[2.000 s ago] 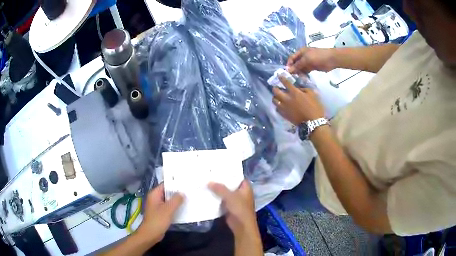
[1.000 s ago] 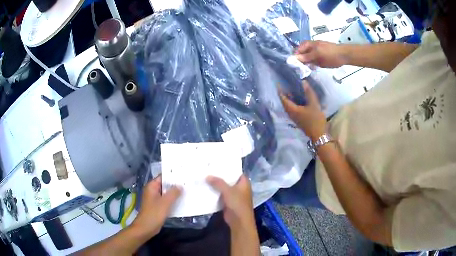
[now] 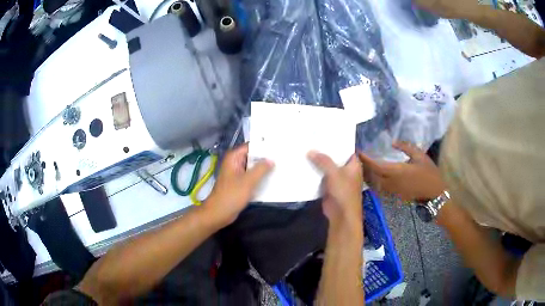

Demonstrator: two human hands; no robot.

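A white paper sheet (image 3: 299, 143) is held flat in front of me by both hands. My left hand (image 3: 236, 179) grips its left edge with the thumb on top. My right hand (image 3: 337, 176) grips its lower right part, thumb on top. The fingers beneath the sheet are hidden. Clear plastic bags with dark contents (image 3: 287, 57) lie on the table beyond the sheet. A small white label (image 3: 358, 103) sits on the right bag, next to the sheet's upper right corner.
A sewing machine (image 3: 173, 77) stands at left, with thread cones (image 3: 227, 33) behind it. Green-yellow scissors (image 3: 192, 174), a slim silver tool (image 3: 153, 181) and a black slab (image 3: 97, 209) lie on the table. A blue crate (image 3: 382, 257) is below. A person (image 3: 502, 149) stands at right.
The view has shifted, so the machine and bags appear farther right and higher. The other person's hands have moved off the bag label; one is now near my right hand. I still hold the sheet.
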